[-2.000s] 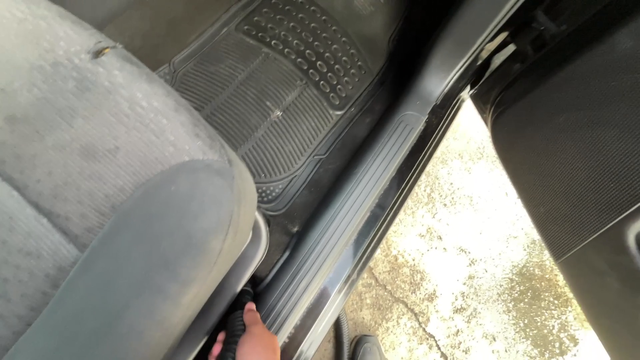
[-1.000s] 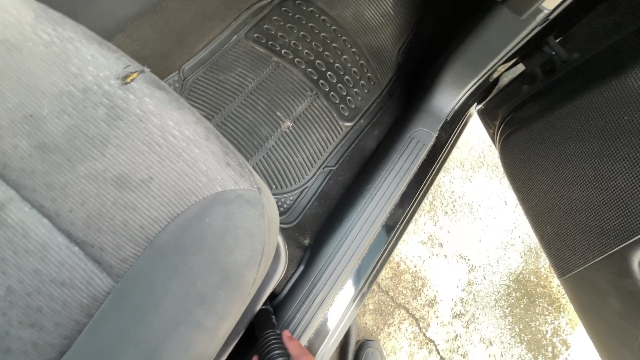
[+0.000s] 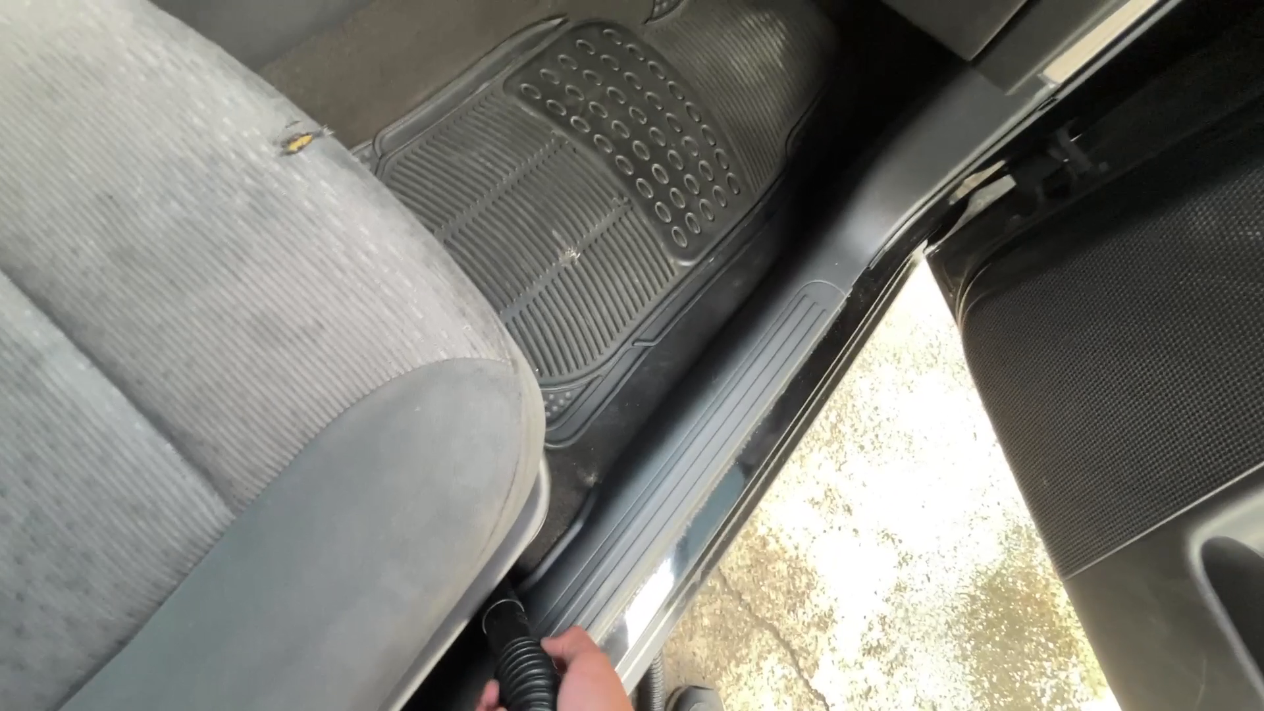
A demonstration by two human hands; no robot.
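A black corrugated hose point(image 3: 526, 671) with a smooth cuff at its end rises from the bottom of the head view. My right hand point(image 3: 588, 676) is closed around it, thumb on its right side and fingertips just showing on its left. The hose end points down into the dark gap between the grey fabric car seat point(image 3: 326, 296) and the plastic door sill point(image 3: 711, 425); its tip is hidden in shadow. My left hand is out of view.
A ribbed black rubber floor mat point(image 3: 553, 247) lies ahead of the seat. The open door point(image 3: 1126, 326) is at the right, over sunlit concrete point(image 3: 869, 513). Another length of hose point(image 3: 652, 683) and part of a shoe point(image 3: 696, 699) show outside the sill. The seat fabric has a small hole point(image 3: 297, 144).
Between the earlier frames and now, my right hand stays on the hose beside the seat. The view has shifted slightly; nothing else has plainly changed.
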